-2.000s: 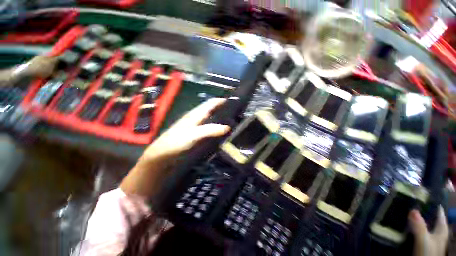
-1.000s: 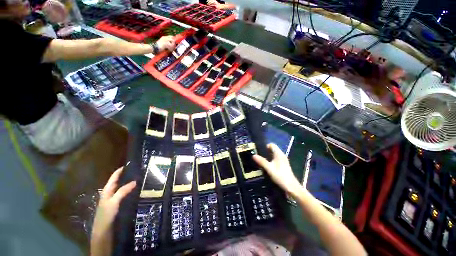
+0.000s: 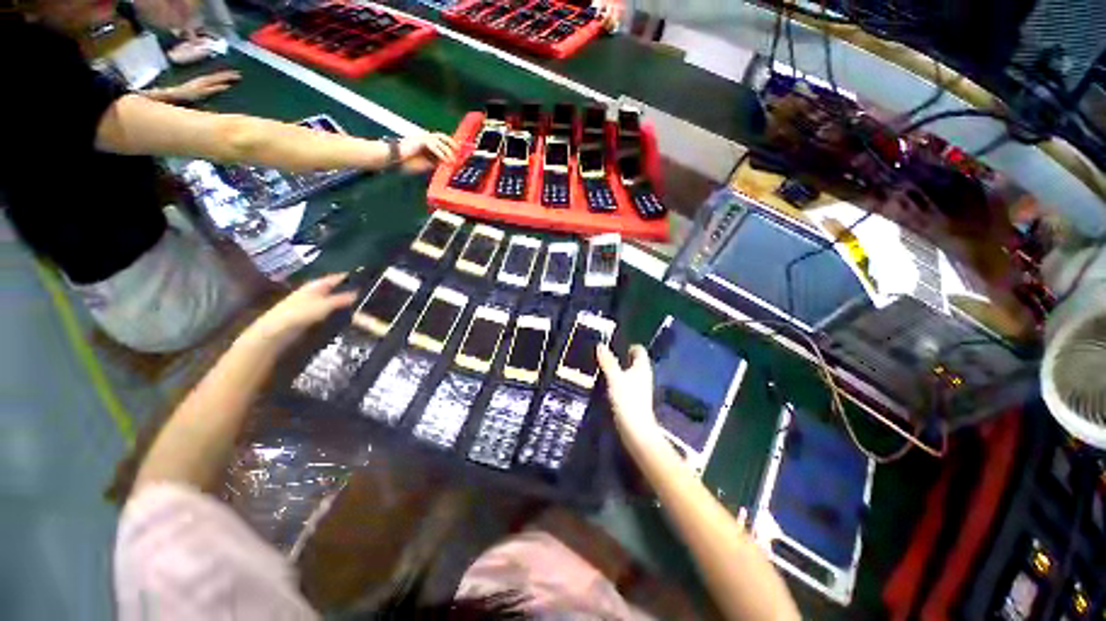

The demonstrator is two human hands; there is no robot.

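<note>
A black phone tray [image 3: 400,427] lies level in front of me, with two rows of keypad phones [image 3: 483,339], screens up, pale or gold frames. My left hand [image 3: 309,303] is at the tray's left edge, fingers stretched along it; its grip is partly unclear. My right hand [image 3: 625,379] is at the tray's right edge, fingertips beside the rightmost phone of the near row, thumb side on the rim. The tray's near edge is dark and blurred.
Beyond it, another person's hand [image 3: 427,148] touches a red phone tray [image 3: 546,216]. Two blue test pads [image 3: 815,491] lie at the right before the radio communication tester [image 3: 776,261]. A desk fan [image 3: 1079,370] and more trays stand far right; a copper-brown test cable [image 3: 837,391] loops over the pads.
The black tray has moved away from me towards the red tray and looks lower and smaller. Both hands moved with it. The view has shifted, and the other person's hand is at the red tray's left edge.
</note>
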